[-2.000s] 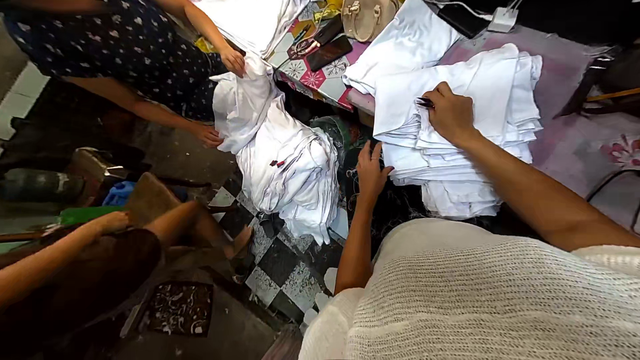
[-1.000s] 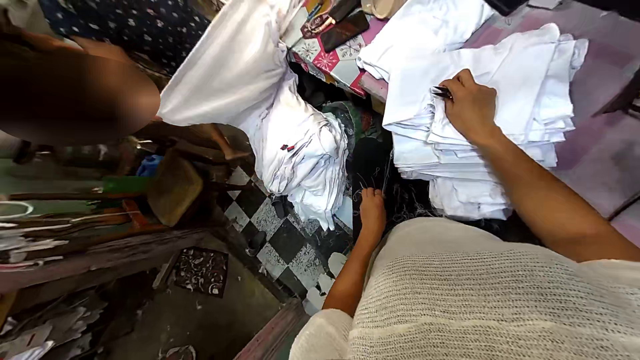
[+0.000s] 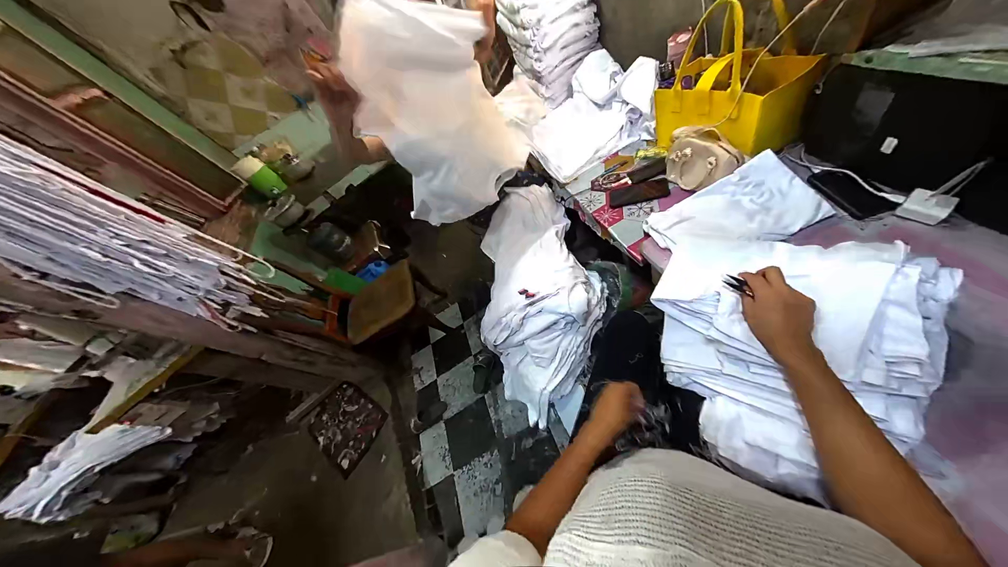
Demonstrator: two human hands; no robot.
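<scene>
My right hand (image 3: 780,313) rests on a tall stack of folded white cloth garments (image 3: 843,339) and holds a small dark tool, perhaps thread snippers (image 3: 738,285), its tips pointing left. Blurred, my left hand (image 3: 618,409) is low over my dark-clothed lap, beside loose thread scraps; whether its fingers hold anything cannot be told. Left of my lap hangs a heap of white garments (image 3: 543,323) with a small red mark. Farther off, another person's hands (image 3: 337,87) hold up a white garment (image 3: 433,102).
A yellow bag (image 3: 748,102), a beige pouch (image 3: 701,157), a dark wallet (image 3: 639,192) and a black phone (image 3: 850,194) with a white cable lie on the tables. A wooden chair (image 3: 383,303) stands at the left, near the checkered floor (image 3: 471,433) and racks of hanging white pieces (image 3: 102,228).
The other person's white garment has been lifted higher, away from the heap. My left hand has drawn back from the heap's side to my lap. My right hand stays on the stack. The view has swung noticeably.
</scene>
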